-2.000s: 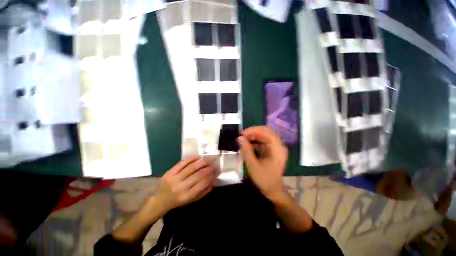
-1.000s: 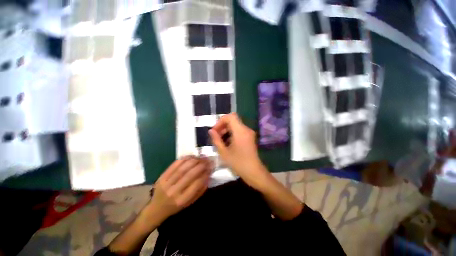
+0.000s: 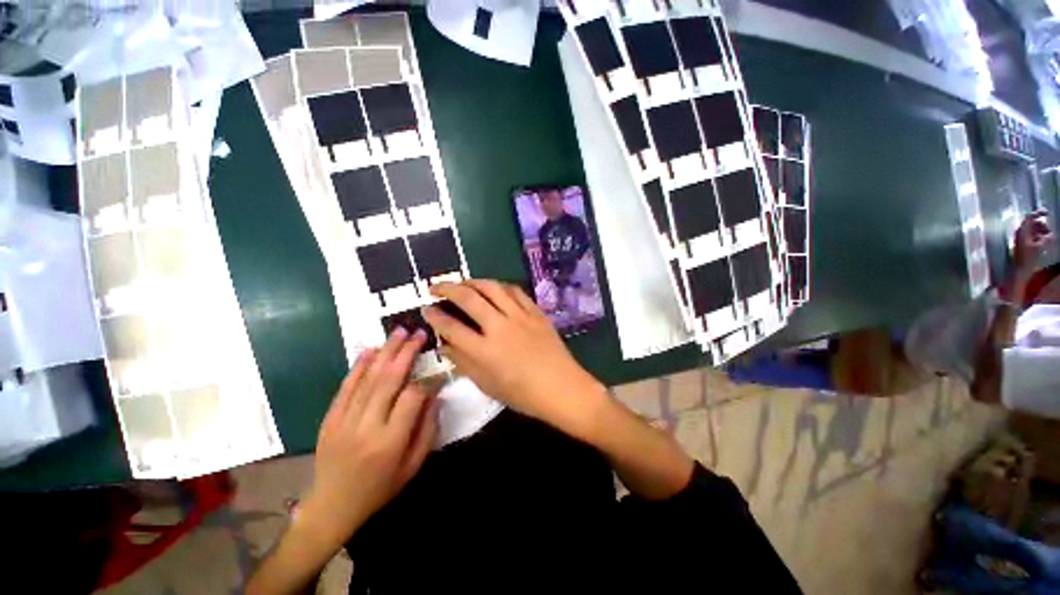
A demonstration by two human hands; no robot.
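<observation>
The receiving sheet point(image 3: 374, 159) lies on the green bench with rows of black pieces and pale grey rectangles at its far end. A black piece point(image 3: 409, 324) near its front end is partly covered by my fingers. My left hand point(image 3: 378, 418) lies over the sheet's front left part, fingertips at that black piece. My right hand point(image 3: 502, 343) is on the right side, its fingertips on the same row. What lies under the right fingers is hidden. I cannot tell whether either hand grips anything. The sheet's front end point(image 3: 467, 415) shows white between my hands and lap.
A smartphone point(image 3: 560, 258) lies right of the sheet. Beyond it is a fanned stack with black squares point(image 3: 697, 174). A blank sheet stack point(image 3: 145, 262) lies left, with white liner point(image 3: 41, 279) beyond. Another person's hand point(image 3: 1030, 238) is at the far right.
The view has turned, so the sheets look slanted and shifted left. The black piece first held by my right hand now lies on the sheet. My left fingertips have moved up to the row beside my right.
</observation>
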